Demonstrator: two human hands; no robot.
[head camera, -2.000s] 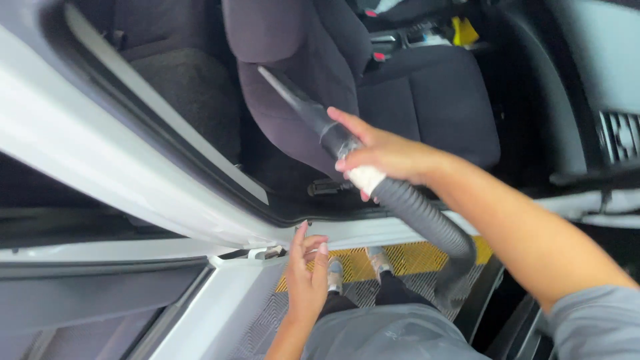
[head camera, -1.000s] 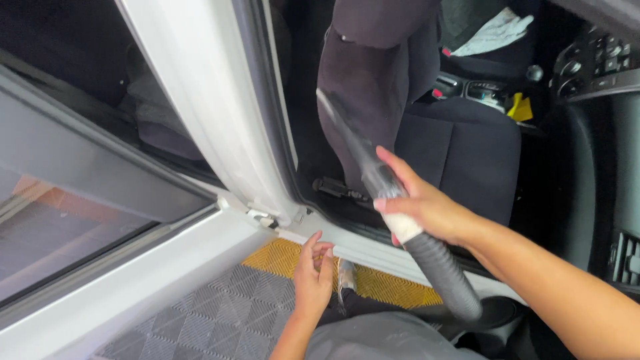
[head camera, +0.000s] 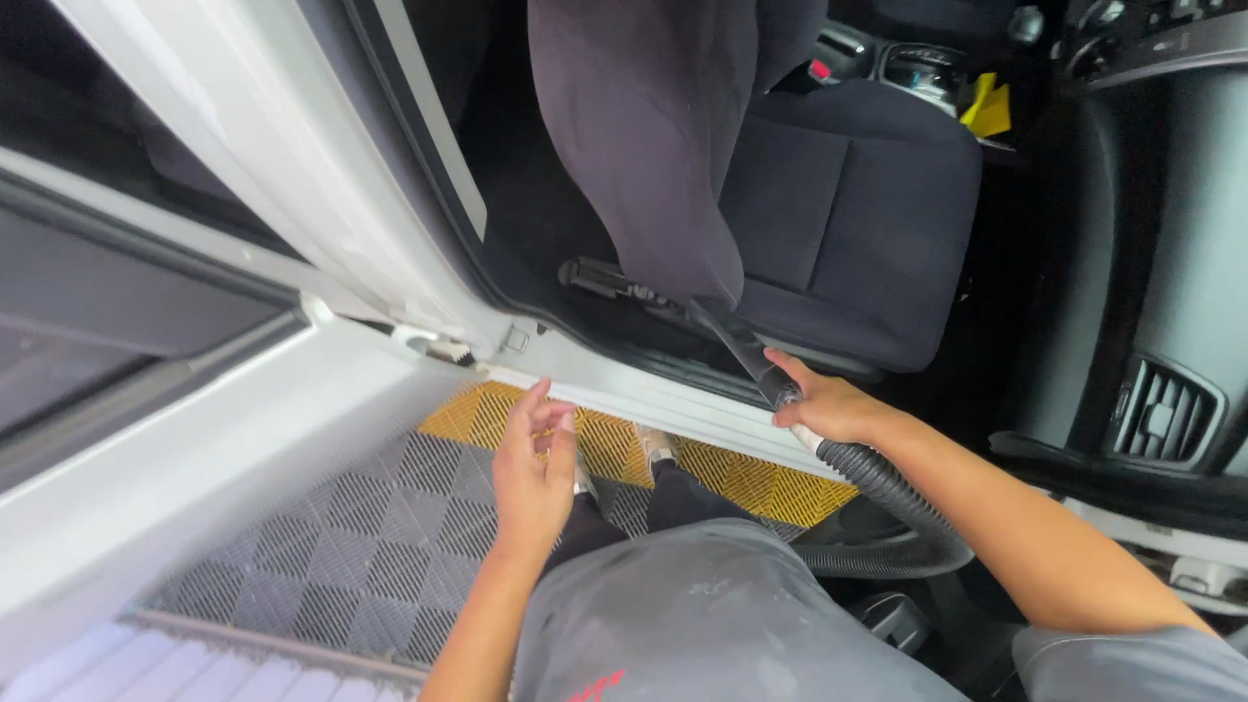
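My right hand (head camera: 829, 402) grips a black vacuum crevice nozzle (head camera: 733, 341) where it joins a ribbed black hose (head camera: 897, 497), with a whitish band at the joint. The nozzle's tip is at the lower side of the dark fabric seat backrest (head camera: 663, 146), near the seat cushion (head camera: 819, 214); whether it touches cannot be told. The hose curves down and back below my right forearm. My left hand (head camera: 536, 453) is empty, its fingers loosely bent and apart, above the floor tiles near the white door sill (head camera: 624, 400).
An open white car door (head camera: 195, 429) stands at the left, beside the door pillar (head camera: 292, 127). A dashboard with an air vent (head camera: 1167, 411) is at the right. A yellow object (head camera: 987, 105) lies by the gear console. Grey and yellow tiles (head camera: 361, 546) cover the floor.
The nozzle was up against the upper side part of the backrest; my right hand has brought it down to the backrest's lower end. My left hand remains empty. The view has shifted.
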